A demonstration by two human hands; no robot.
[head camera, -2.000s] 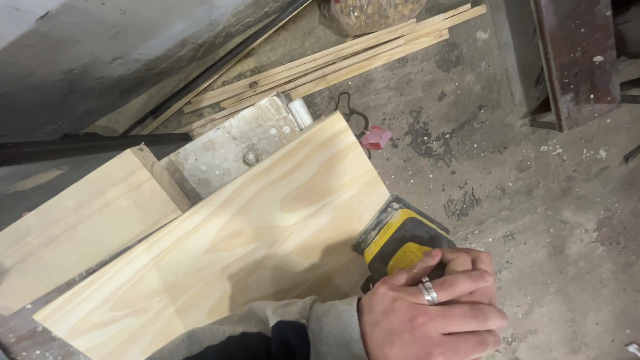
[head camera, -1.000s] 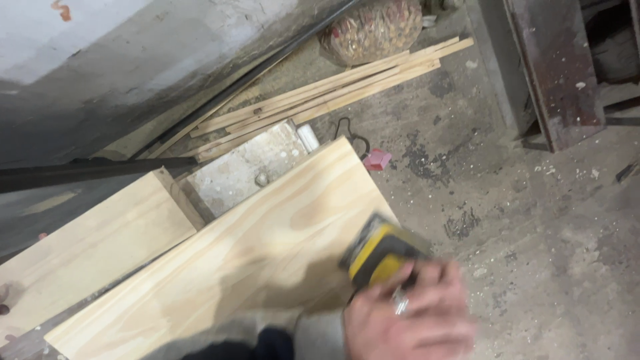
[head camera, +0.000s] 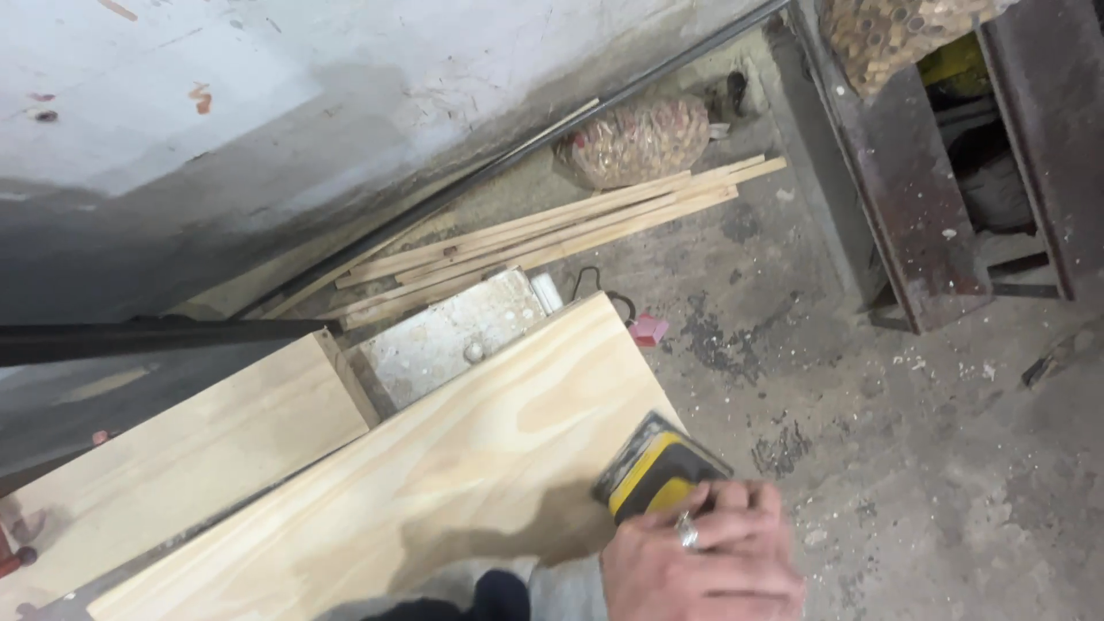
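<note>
My left hand (head camera: pixel 703 556), with a silver ring and a grey sleeve, is closed around a yellow and black sander (head camera: pixel 660 470). The sander's flat base rests near the right end of a pale wooden board (head camera: pixel 483 405), which runs diagonally across the lower view. My fingers cover the rear of the tool. Beside this board on the left lies another pale wooden piece (head camera: pixel 216 431), with a small reddish object (head camera: pixel 10 556) at its far left. My right hand is not in view.
Behind the board is a stained white surface (head camera: pixel 448 332). Thin wooden strips (head camera: pixel 552 228) and a clear bag of small wooden pieces (head camera: pixel 642 142) lie on the floor by the wall. A pink object (head camera: pixel 647 329) is near the board's end. Dark metal beams (head camera: pixel 906 190) stand at the upper right.
My left hand and the sander have shifted slightly on the board near its right end, the sander still in hand. The view has moved, showing more of the wall and the metal beams.
</note>
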